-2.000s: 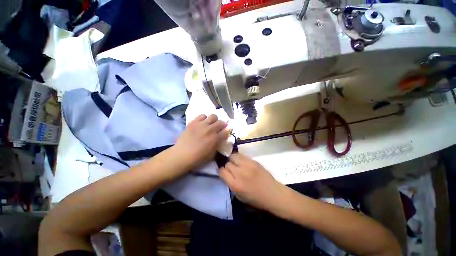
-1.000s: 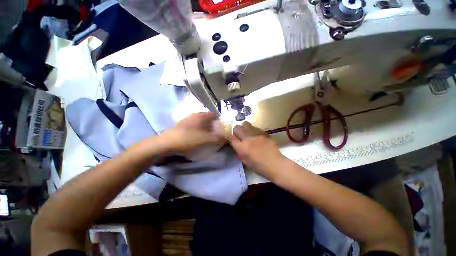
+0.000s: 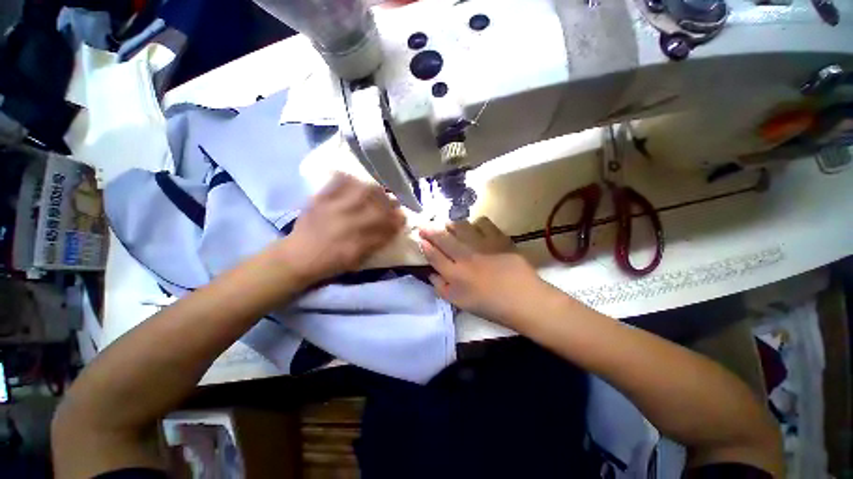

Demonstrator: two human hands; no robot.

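The light grey-blue garment piece point(image 3: 374, 323) with dark bands lies bunched left of the needle and hangs over the table's front edge. A white piece point(image 3: 323, 161) lies on it beside the machine head. My left hand point(image 3: 346, 224) is on the cloth just left of the presser foot point(image 3: 460, 198), fingers bent and slightly blurred; its fingertip contact is unclear. My right hand point(image 3: 477, 267) lies with fingers spread on the work just in front of the foot. The cloth edge under the fingertips is hidden by glare and the hands.
The white machine head and arm point(image 3: 524, 65) reach over the table. Red-handled scissors point(image 3: 639, 229) lie under the arm. A printed ruler scale point(image 3: 687, 276) runs along the front edge. White pieces point(image 3: 122, 117) lie at the far left, beside a printed box point(image 3: 70, 213).
Both hands have moved from a seam edge in front of the foot up beside the needle. The right fingers have spread out flat. The grey-blue cloth has shifted and refolded near the front edge.
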